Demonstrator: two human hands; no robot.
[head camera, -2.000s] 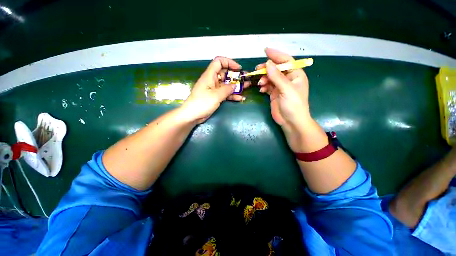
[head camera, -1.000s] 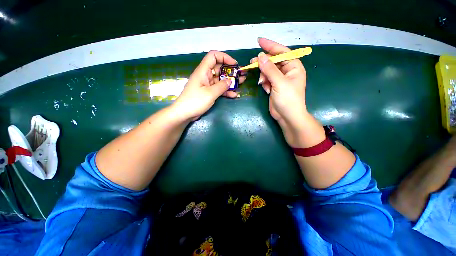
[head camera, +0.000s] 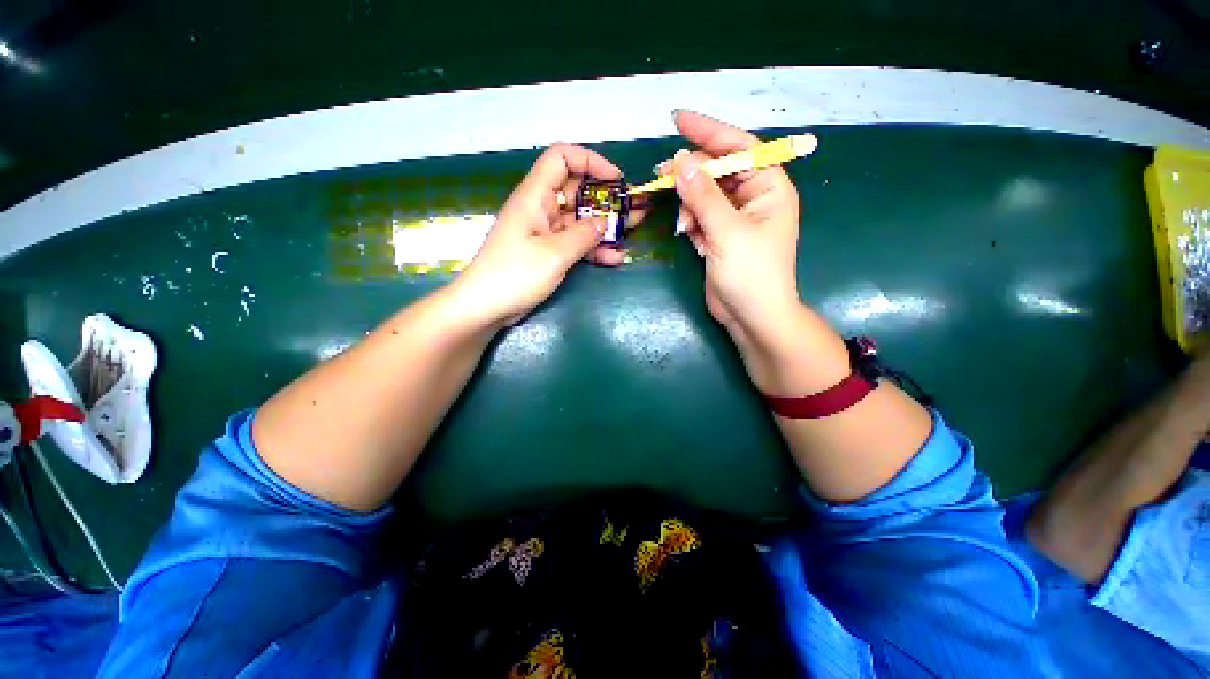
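Observation:
My left hand (head camera: 537, 239) holds a small dark electronic module (head camera: 604, 212) with purple, white and gold glints between thumb and fingers, above the green bench. My right hand (head camera: 743, 219) grips yellow tweezers (head camera: 750, 159), slanting down to the left. Their thin tip is at the upper right edge of the module; whether it touches cannot be told. A translucent yellow-amber adhesive pad sheet (head camera: 361, 228) with a bright white patch lies left of my left hand and partly under it.
Whitish scraps (head camera: 197, 332) lie scattered at left. A white clip-like object (head camera: 120, 398) with a red band stands far left, with cords. A yellow parts tray (head camera: 1168, 252) and a person's forearm (head camera: 1128, 464) are at far right. A white rail (head camera: 531, 117) curves beyond my hands.
The gold-glinting upper part of the module shows more than two seconds ago, where white showed. The tweezers stay at its upper right edge. The whole view has shifted slightly.

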